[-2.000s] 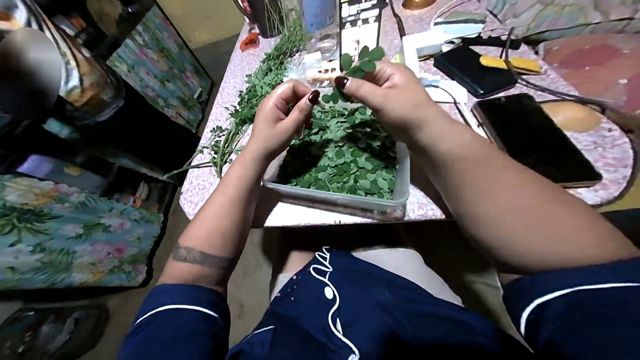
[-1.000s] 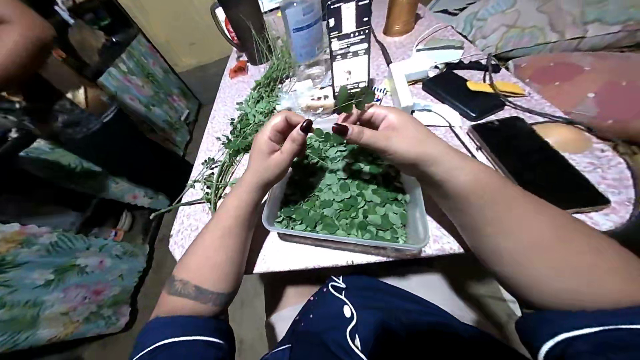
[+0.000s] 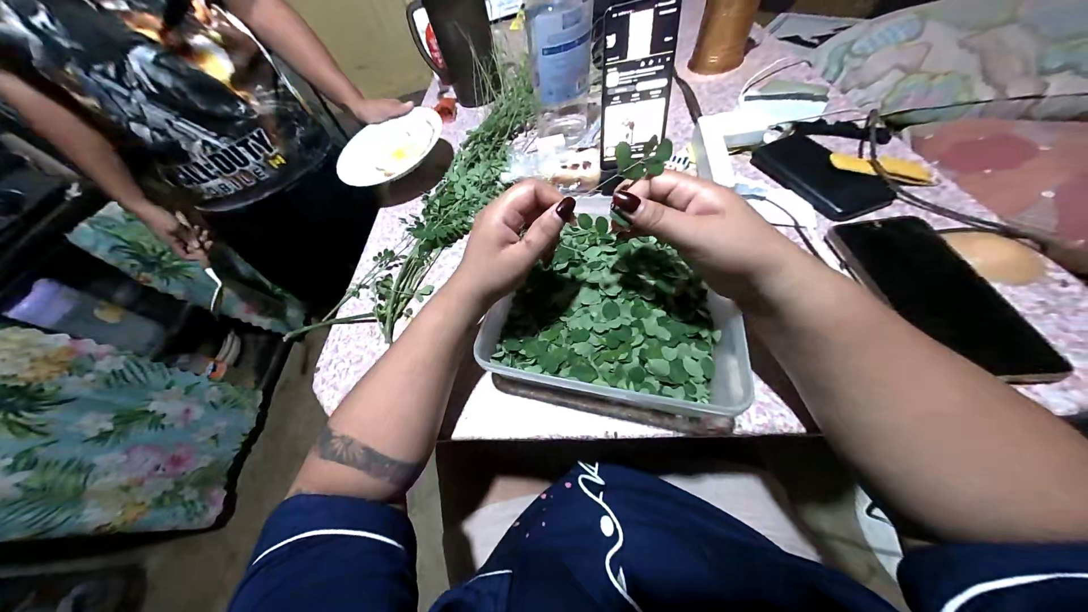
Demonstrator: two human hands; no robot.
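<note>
My left hand [image 3: 523,234] is over the left back part of a clear plastic container [image 3: 620,395], its thumb and forefinger pinched at the thin end of a leafy stem. My right hand [image 3: 693,221] pinches a small sprig of round green leaves [image 3: 643,160] above the same container. Many loose small green leaves [image 3: 620,331] fill the container below both hands. To the left, a pile of leafy green stalks [image 3: 472,174] lies along the table, with bare stem ends towards me. Whether my left fingertips grip the stem is hard to tell.
An upright lit phone [image 3: 637,81] and a plastic bottle [image 3: 558,55] stand behind my hands. On the right lie a dark tablet or large phone [image 3: 948,293], a black power bank or phone [image 3: 820,174] and cables. At left a person [image 3: 229,102] holds a white plate [image 3: 389,146] near the table's edge.
The other person has come further into view at the left, now with a white plate. My hands remain close together over the container.
</note>
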